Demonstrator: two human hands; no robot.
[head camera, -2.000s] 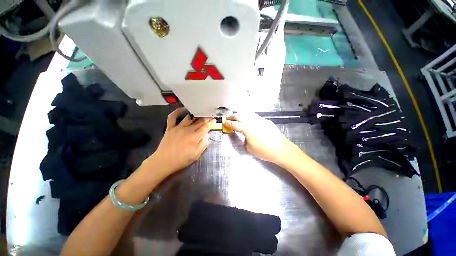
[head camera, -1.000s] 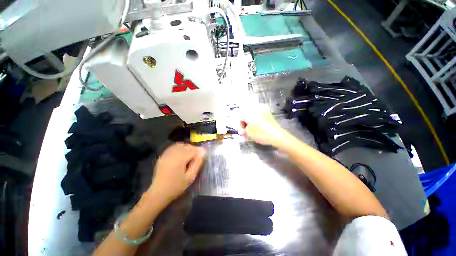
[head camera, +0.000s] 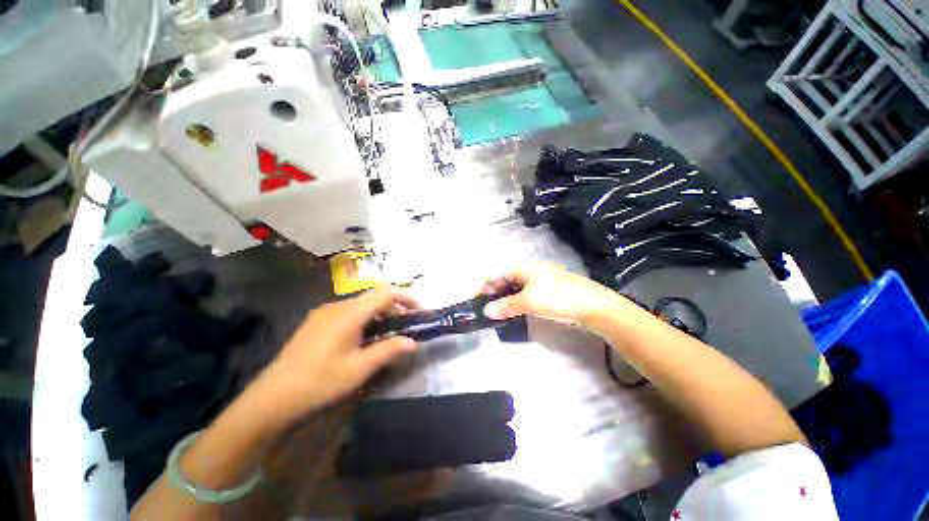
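Observation:
My left hand (head camera: 351, 341) and my right hand (head camera: 535, 297) hold a dark zipper piece (head camera: 444, 320) between them, stretched sideways over the table in front of the sewing head. Pale marks show along the piece. A small dark flap hangs below it near my right fingertips. Black fabric tabs (head camera: 428, 429) lie flat near the table's front edge. The yellow clamp (head camera: 357, 275) shows under the white sewing machine head (head camera: 267, 153), behind my left hand. The needle is not visible.
A crumpled black heap (head camera: 153, 356) lies at left. Black zippers with white lines (head camera: 637, 209) are piled at right, with a black cord loop (head camera: 680, 317) below them. A blue bin (head camera: 884, 346) with dark pieces stands on the floor at right. White racks (head camera: 856, 87) stand beyond.
Both hands have come away from the clamp toward me, now with the dark piece held between them. The camera view has shifted, so the machine head sits farther left.

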